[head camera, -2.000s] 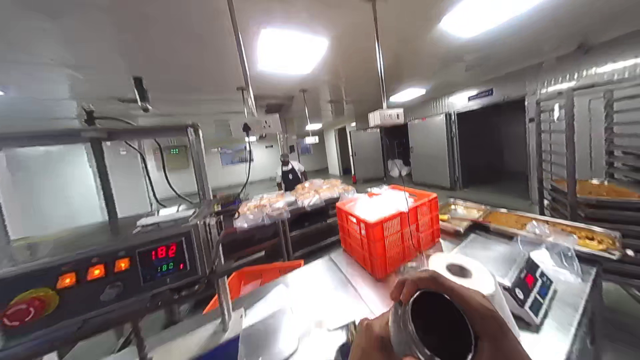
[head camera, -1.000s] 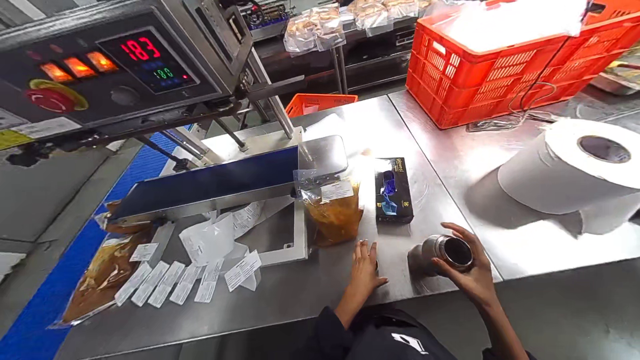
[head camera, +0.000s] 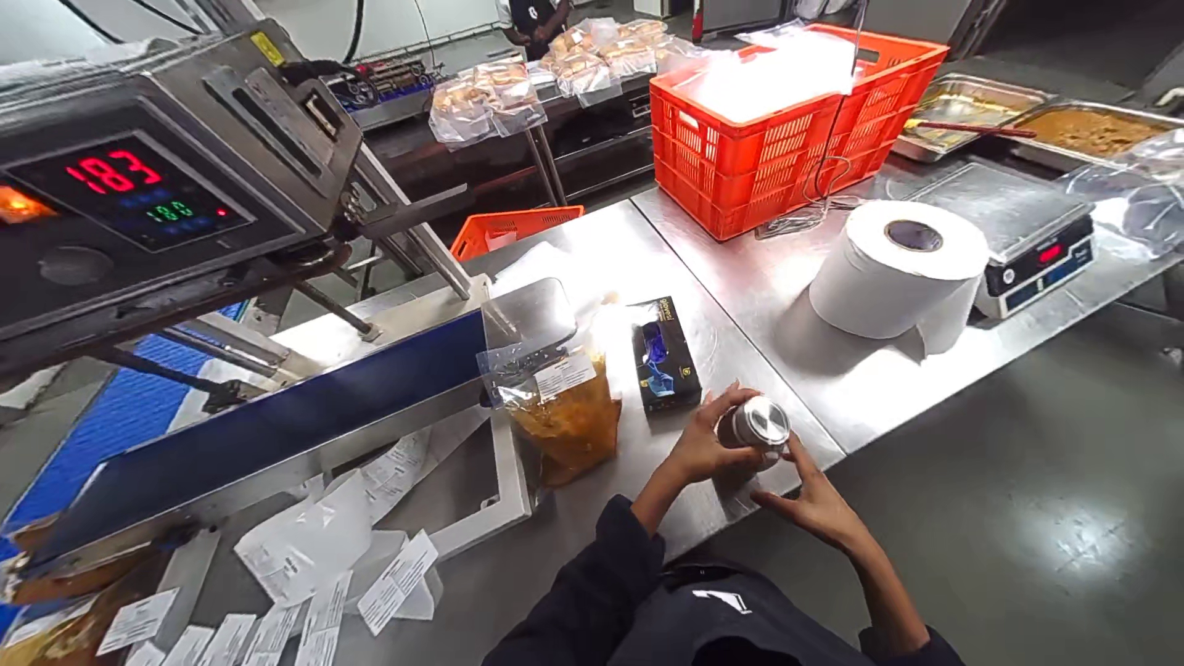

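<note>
A metal flask with a silver lid (head camera: 766, 421) stands near the front edge of the steel table. My left hand (head camera: 710, 442) is curled around its left side. Close against its right side is my right hand (head camera: 814, 495), fingers apart; whether it grips the flask is unclear. Behind the flask lies a black box of gloves (head camera: 666, 356). To the left, a clear pouch of orange-brown food (head camera: 569, 425) with a white label rests by the sealing machine's frame. A large white paper roll (head camera: 888, 273) stands to the right.
A sealing machine with a lit display (head camera: 139, 185) and a dark blue belt (head camera: 277, 398) fills the left, with printed labels (head camera: 398, 583) in front. Farther back are an orange crate (head camera: 740, 157), a digital scale (head camera: 1027, 240), food trays (head camera: 1091, 125), bagged bread (head camera: 490, 97) and a person (head camera: 535, 20).
The flask's top was uncovered and now has a silver lid on it. My left hand has moved right from the table to the flask. The view has shifted.
</note>
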